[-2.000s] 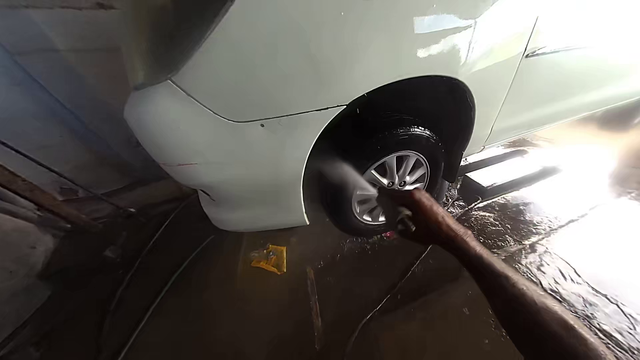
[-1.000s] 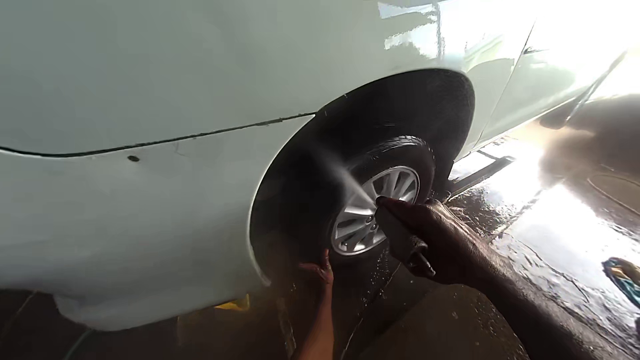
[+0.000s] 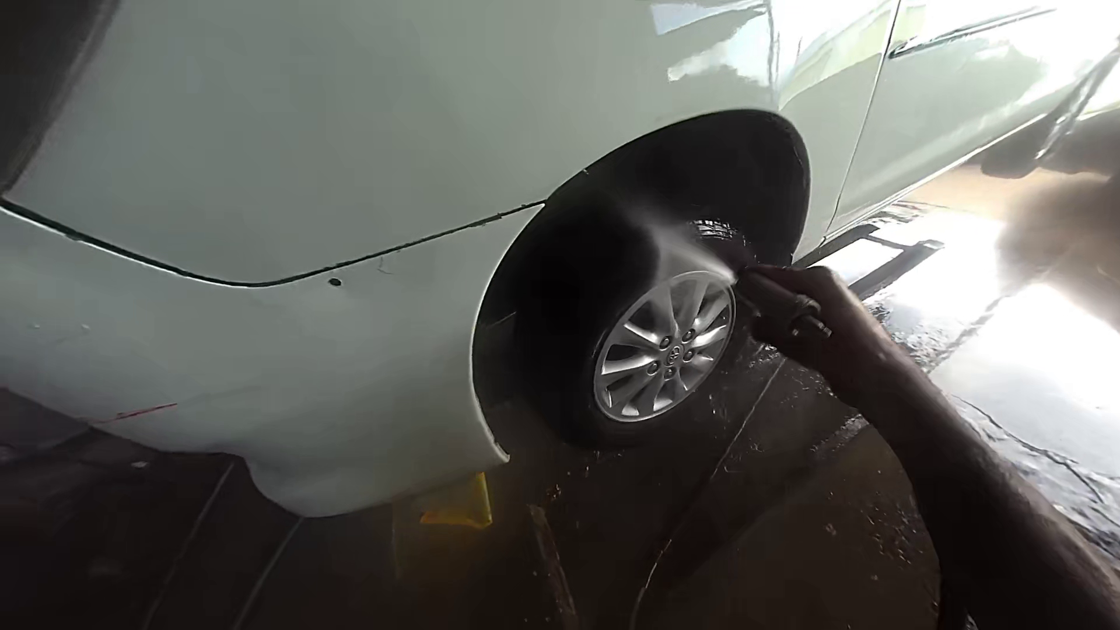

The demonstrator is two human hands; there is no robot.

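Observation:
My right hand (image 3: pixel 809 319) is closed around a spray nozzle (image 3: pixel 757 293) at the right of the wheel. A white fan of water (image 3: pixel 674 245) leaves its tip toward the upper left, into the dark wheel arch (image 3: pixel 744 166) of a white car. Just left of the hand is the silver alloy wheel (image 3: pixel 669 350), with its black tyre (image 3: pixel 582 394) around it; the tyre's upper tread looks wet. My left hand is out of view.
The white car's rear body panel (image 3: pixel 367 350) fills the left and bears a red scratch. A yellow object (image 3: pixel 464 506) lies on the dark wet floor under its edge. Thin hoses or cords cross the floor. Dark metal rails (image 3: pixel 901 262) lie beyond the wheel at right.
My left hand, by the tyre's lower edge one second ago, has left the view. The spray now comes from higher beside the wheel and points into the upper arch.

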